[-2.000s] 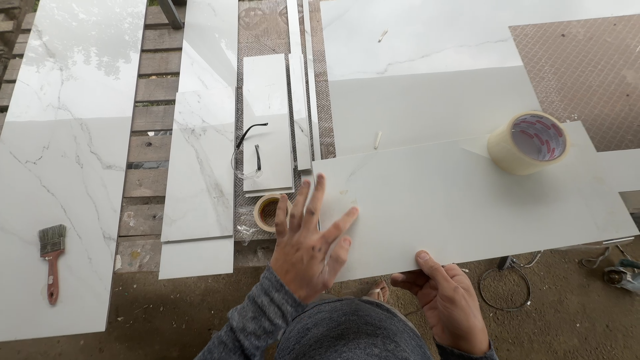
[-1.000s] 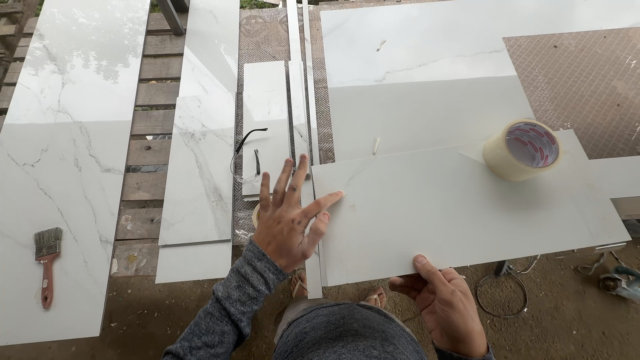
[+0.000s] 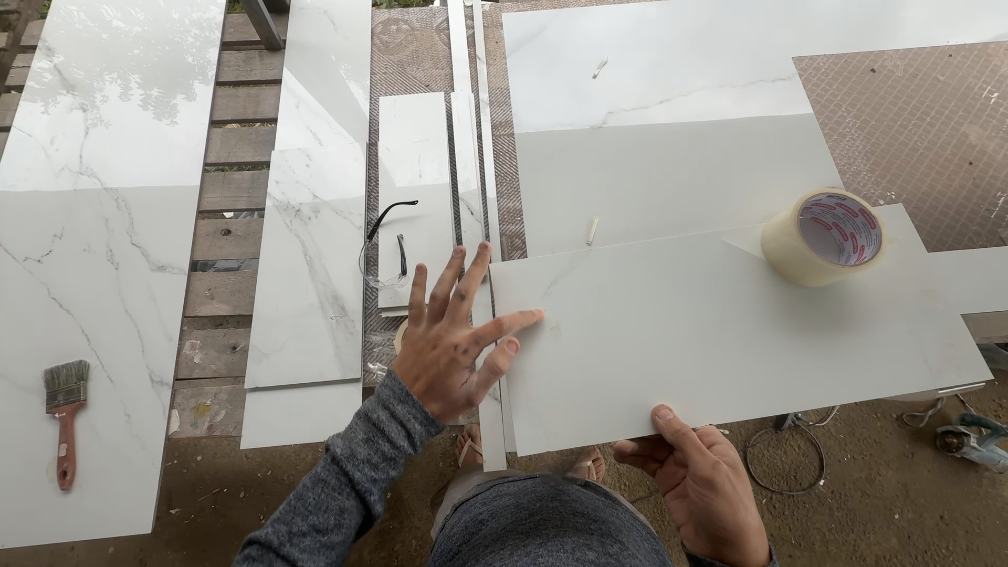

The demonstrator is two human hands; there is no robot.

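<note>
A white marble-look tile panel lies slanted over a larger white panel. My right hand pinches its near edge, thumb on top and the other fingers partly hidden below. My left hand is spread at its left end, the index fingertip and thumb over the panel and the other fingers across narrow tile strips. A big roll of clear tape rests on the panel's far right part. Behind my left hand a smaller tape roll is mostly hidden. Clear safety glasses lie on a short tile piece.
A paintbrush lies on a long marble-look panel at left. Another panel piece rests on wooden slats. At the lower right, a power tool and a looped cable are on the ground.
My left hand has moved left from the panel, toward the narrow strips. A long strip now sticks out toward me beside the panel's left end. My right hand keeps its grip on the near edge.
</note>
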